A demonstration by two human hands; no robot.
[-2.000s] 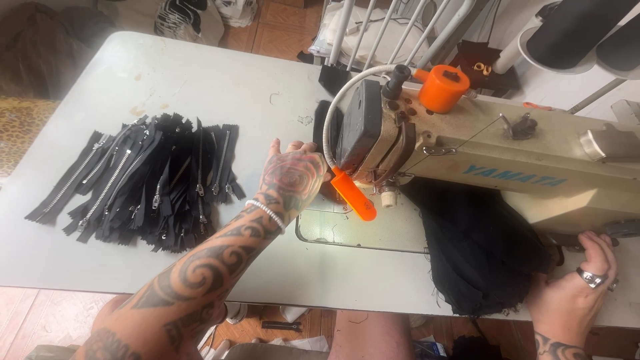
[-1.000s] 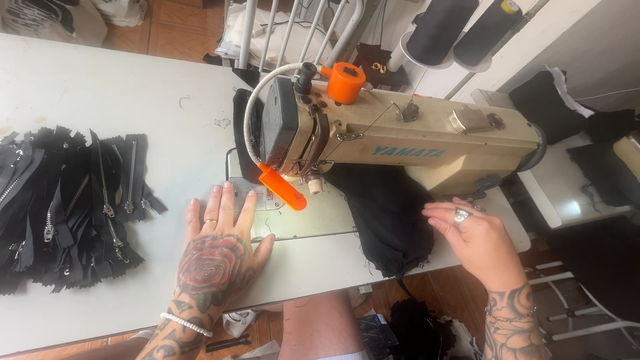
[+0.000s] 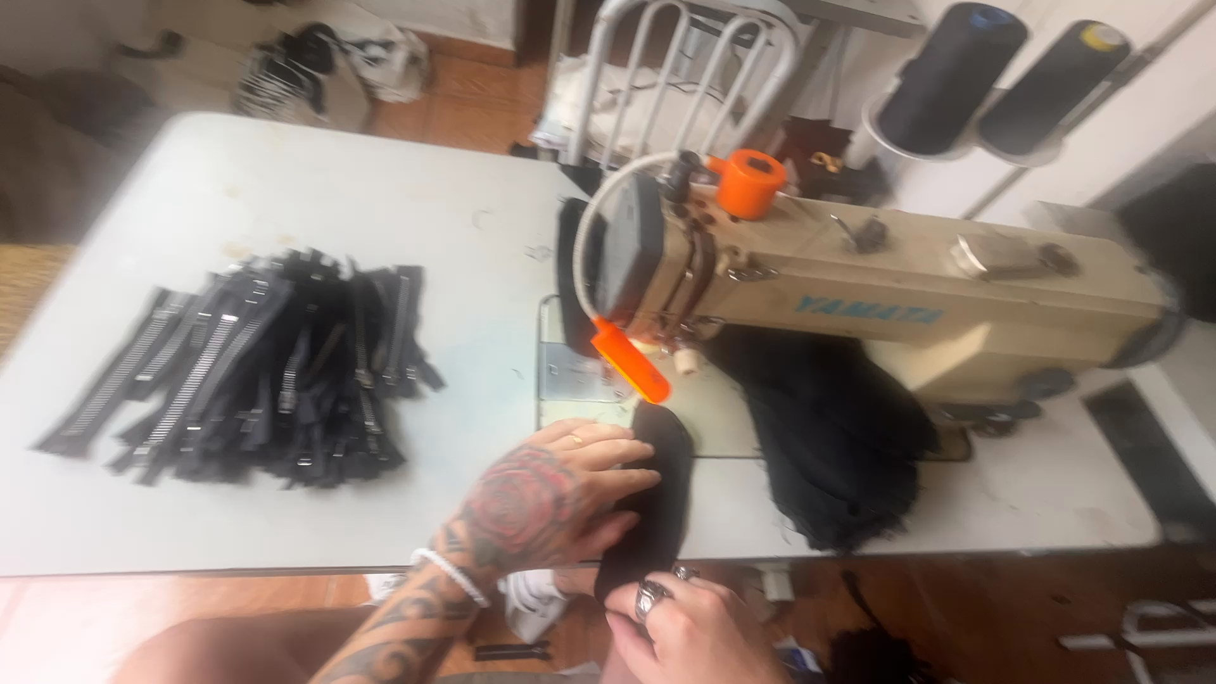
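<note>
My left hand (image 3: 560, 489) rests with its fingers over a black fabric piece (image 3: 660, 475) at the table's front edge, just before the needle area of the Yamata sewing machine (image 3: 855, 285). The near end of that piece is pinched by my right hand (image 3: 689, 617), which wears rings. An orange lamp head (image 3: 632, 363) hangs beside the needle and partly hides it. Black fabric pieces (image 3: 836, 427) lie heaped under the machine's arm. More dark fabric (image 3: 573, 275) is behind the machine head. Black zippers (image 3: 285, 370) with metal teeth form a pile on the left.
The white tabletop (image 3: 456, 218) carries the machine and zippers. Behind it stands a white metal chair (image 3: 679, 76) with light cloth on it. Two dark thread cones (image 3: 950, 81) are at the back right. Dark material lies on the tiled floor below the front edge.
My right hand has moved left from beside the fabric heap to the front of the needle area. A black fabric piece is now between both hands; my left hand was flat on the table one second ago.
</note>
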